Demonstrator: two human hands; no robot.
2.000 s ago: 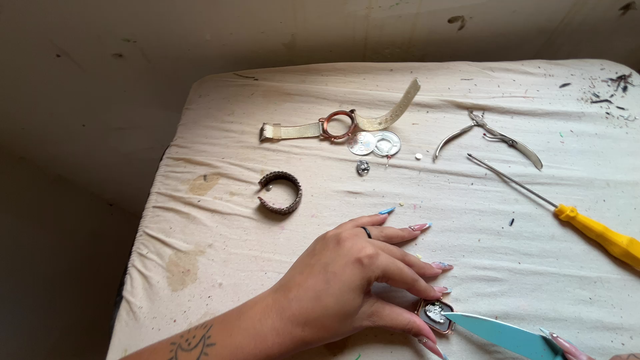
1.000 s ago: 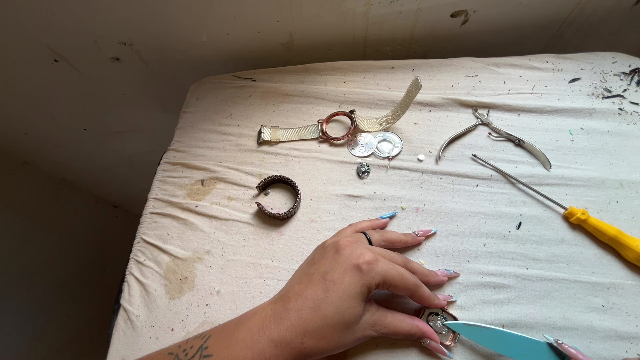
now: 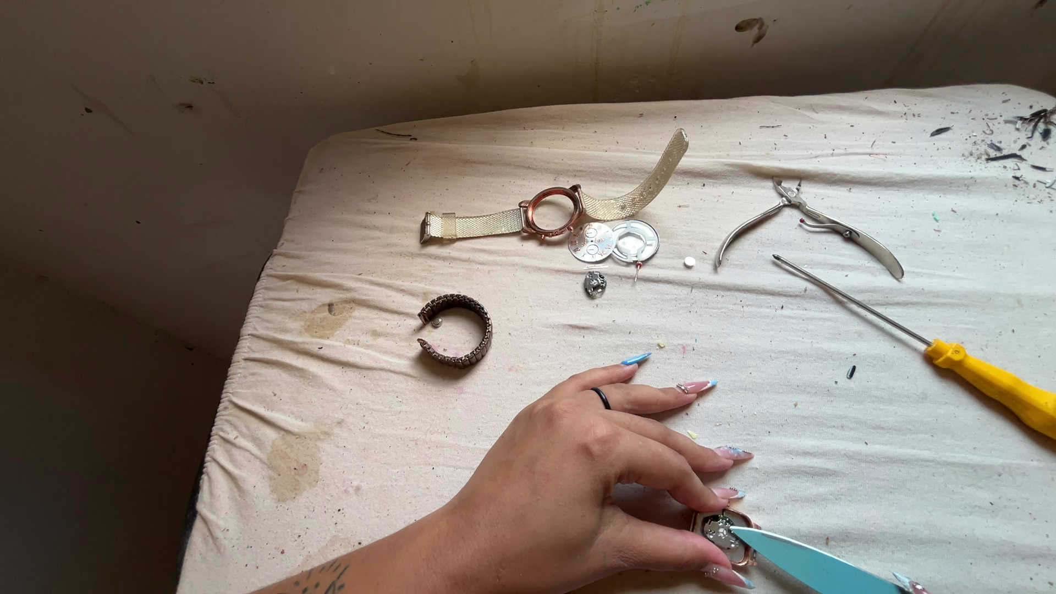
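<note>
My left hand [image 3: 577, 478] pins a small square watch case [image 3: 749, 551] to the cloth between thumb and index finger. Inside the case sits a silvery watch movement [image 3: 719, 530]. The pointed tip of a turquoise knife blade [image 3: 813, 561] touches or hovers just over the movement. Only the fingertips of my right hand [image 3: 910, 584] show at the bottom edge, against the blade; its handle is out of view.
Farther back lie a mesh-strap watch with an empty rose-gold case [image 3: 553, 212], a watch dial [image 3: 591, 242], a round plate [image 3: 635, 241] and a loose movement [image 3: 595, 285]. A dark bracelet [image 3: 487, 330], cuticle nippers [image 3: 790, 195] and a yellow-handled screwdriver [image 3: 990, 379] rest around them.
The blade and the fingers at the watch case have shifted only slightly. The case's interior shows more plainly now, with the blade tip at its right side.
</note>
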